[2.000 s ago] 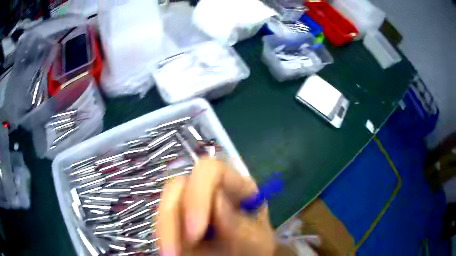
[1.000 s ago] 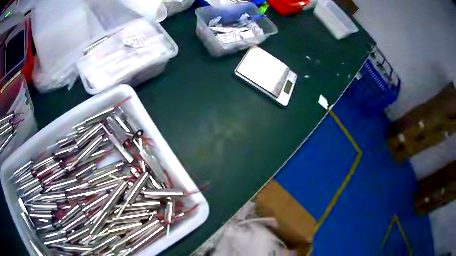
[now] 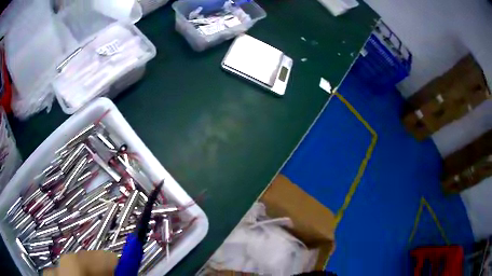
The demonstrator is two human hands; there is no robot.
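Observation:
A blue-handled tool with a long dark pointed tip, perhaps tweezers (image 3: 130,254), rises from the bottom edge over the front right of the parts bin (image 3: 192,220). My right hand (image 3: 83,264) is at the bottom left, mostly cut off, beside the handle and closed on it as far as I can see. The bin holds many slim silver cylinders (image 3: 71,171) with thin red and dark leads, lying in different directions. Some leads stick out over its right rim. The tool's tip is over the cylinders; contact cannot be told. My left hand is not in view.
A lidded plastic box (image 3: 102,67) stands behind the bin, with cloudy plastic bags (image 3: 32,59) to its left. A small open box (image 3: 216,29) and a silver-white scale (image 3: 253,62) are farther right. A cardboard box with white plastic (image 3: 302,202) is beyond the bench edge.
The hand and blue tool left the view, then came back at the bottom left. The view has turned right, so the bench things sit farther left and more blue floor shows.

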